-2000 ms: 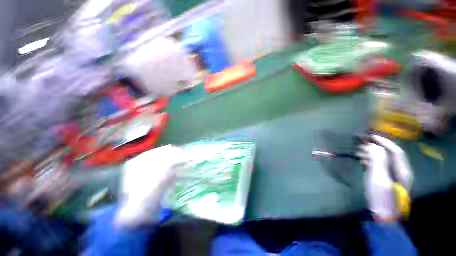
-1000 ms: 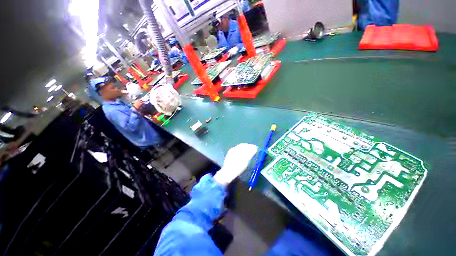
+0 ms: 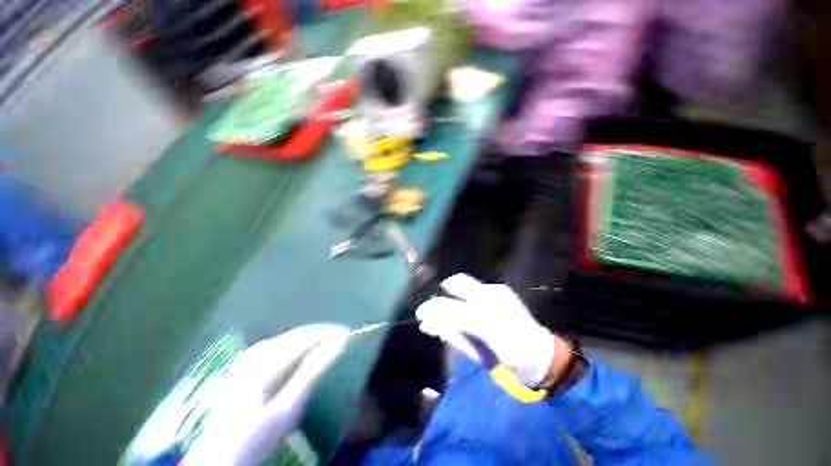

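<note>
The picture is blurred. A green printed circuit board [image 3: 196, 387] lies on the bench at the lower left, partly hidden by my left hand. My left hand [image 3: 273, 391], in a white glove, is over the board's right part; whether its fingers grip anything cannot be told. My right hand [image 3: 492, 328], also gloved, is just off the bench's front edge. It holds a soldering iron [image 3: 519, 386] like a pen. The iron's yellow rear end shows below the hand and its thin metal tip points left, towards my left hand.
A black tote [image 3: 674, 314] with red lining and a green board [image 3: 688, 218] stands right of the bench. On the bench are a yellow tape roll [image 3: 389, 153], a grey-white box [image 3: 401, 91], a board on a red carrier [image 3: 282, 150] and a red tray [image 3: 94, 259]. A person in pink [image 3: 574, 64] is behind.
The view has swung right, bringing in the tote and my right hand with the iron. My left hand, beside the blue pen-like tool a second ago, is now over the board. The blue tool is out of view.
</note>
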